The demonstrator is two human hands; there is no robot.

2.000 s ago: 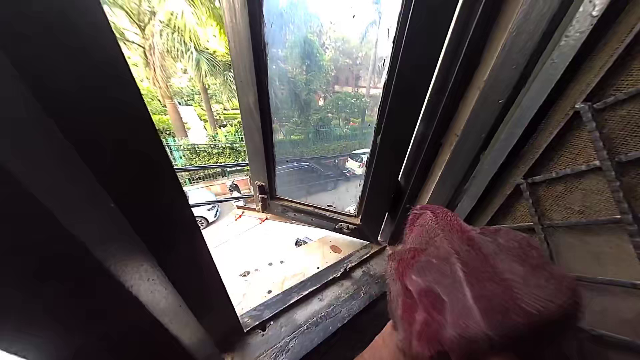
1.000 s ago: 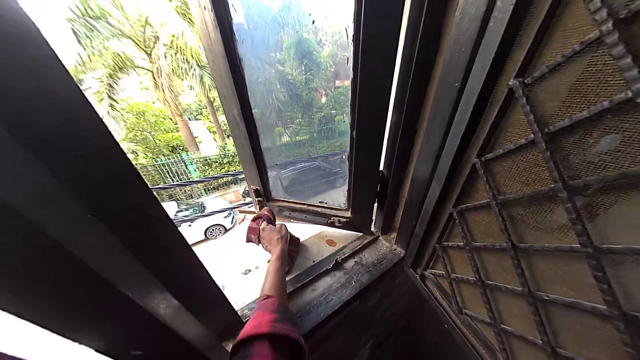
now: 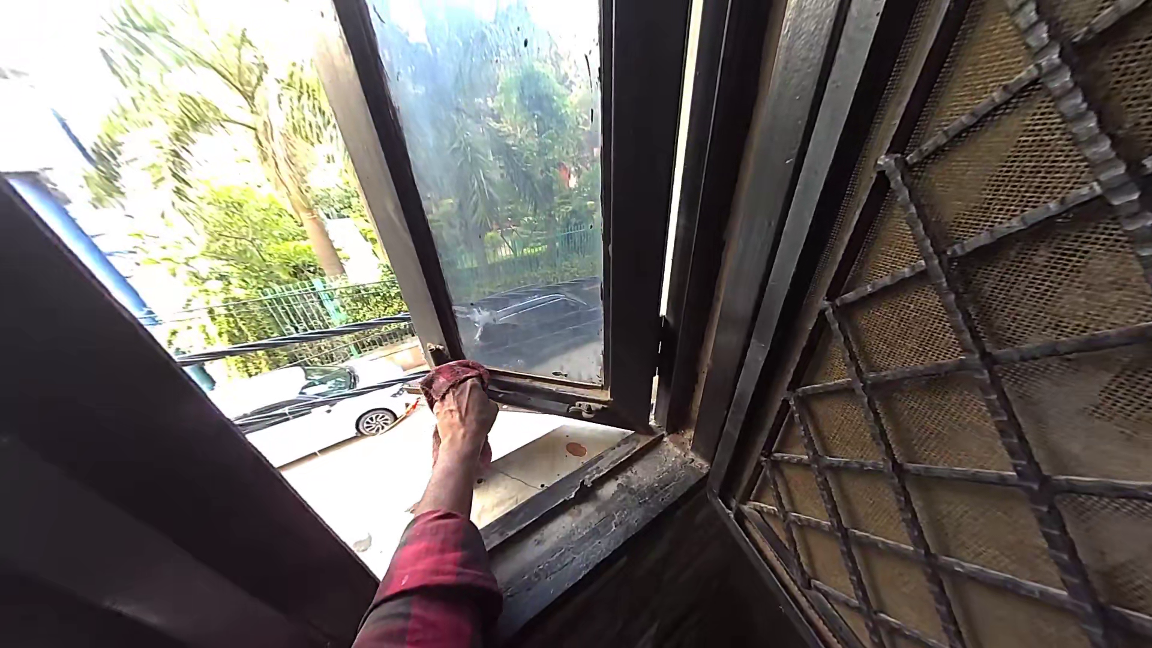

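Note:
My left hand (image 3: 464,412) reaches out in a red and black checked sleeve, closed on a dark red cloth (image 3: 455,378). The cloth lies against the lower left corner of the open window sash (image 3: 389,189), just below a small fitting on its frame. The sash holds a glass pane (image 3: 513,198) with streaks and dark specks. A metal catch (image 3: 587,409) sits on the bottom rail, right of the hand. My right hand is out of view.
Below the sash runs a worn, dirty window sill (image 3: 594,513). A twisted metal grille (image 3: 981,360) over mesh stands at the right. A dark frame bar (image 3: 162,432) crosses the left. Outside are cables (image 3: 297,339), a parked white car (image 3: 315,400) and trees.
The cloth, close to the camera at the lower right two seconds ago, is now out at the sash's lower left corner. Since one second ago, the hand has moved up to that corner. The view has shifted.

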